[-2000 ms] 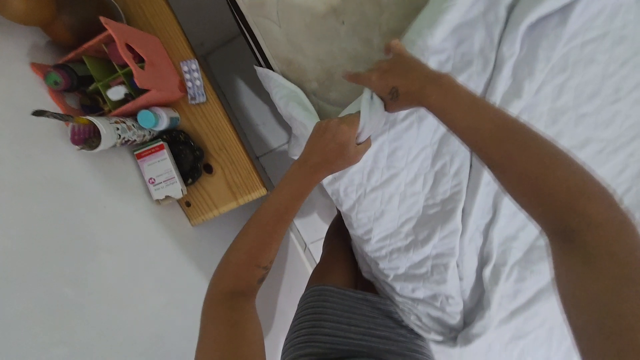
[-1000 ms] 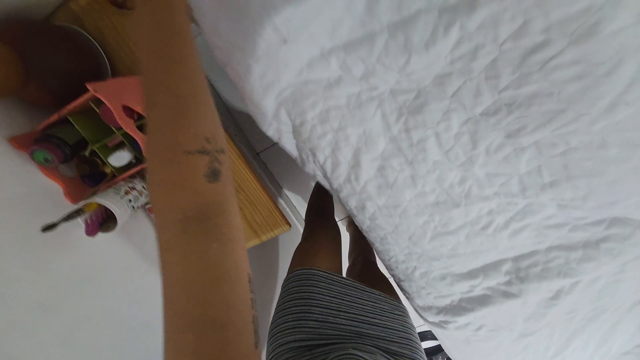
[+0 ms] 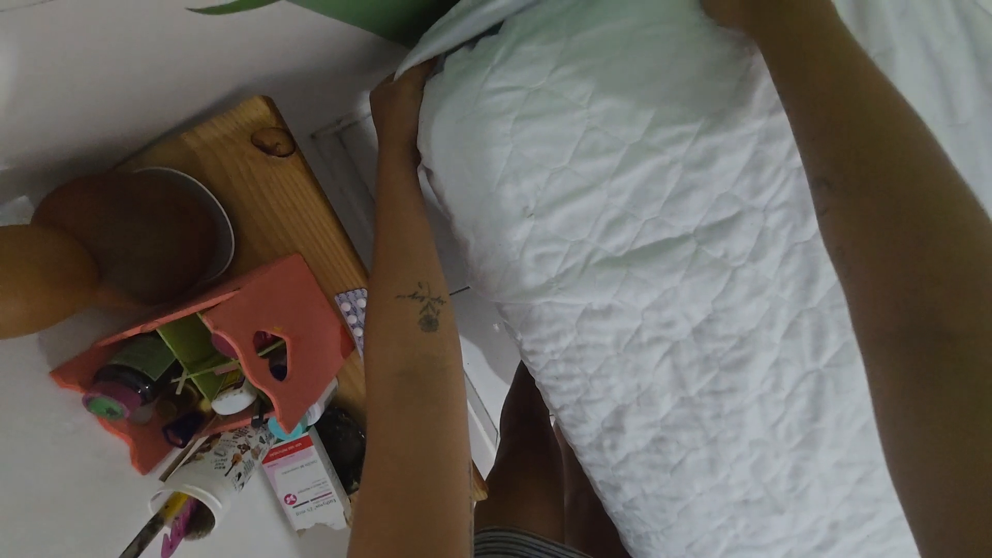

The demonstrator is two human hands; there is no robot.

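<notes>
A white quilted mattress cover (image 3: 635, 256) lies over the mattress, its side hanging down toward my legs. At the mattress's far left corner, my left hand (image 3: 401, 108) grips the edge of white fabric (image 3: 465, 27), which is lifted a little there. My right hand (image 3: 728, 12) is at the top edge of the view, against the cover's upper surface; most of it is cut off, so its fingers are hidden.
Left of the bed stands a wooden bedside table (image 3: 271, 194) holding a coral organizer (image 3: 263, 333), a round brown object (image 3: 132, 232), a blister pack (image 3: 353, 310), a medicine box (image 3: 306, 480) and a cup of brushes (image 3: 225, 465). Green leaves (image 3: 372, 15) hang above.
Two seconds ago both hands held bunched fabric beside a bare mattress part. Now the quilted cover lies over the mattress here, and my hands are farther apart. The view has shifted.
</notes>
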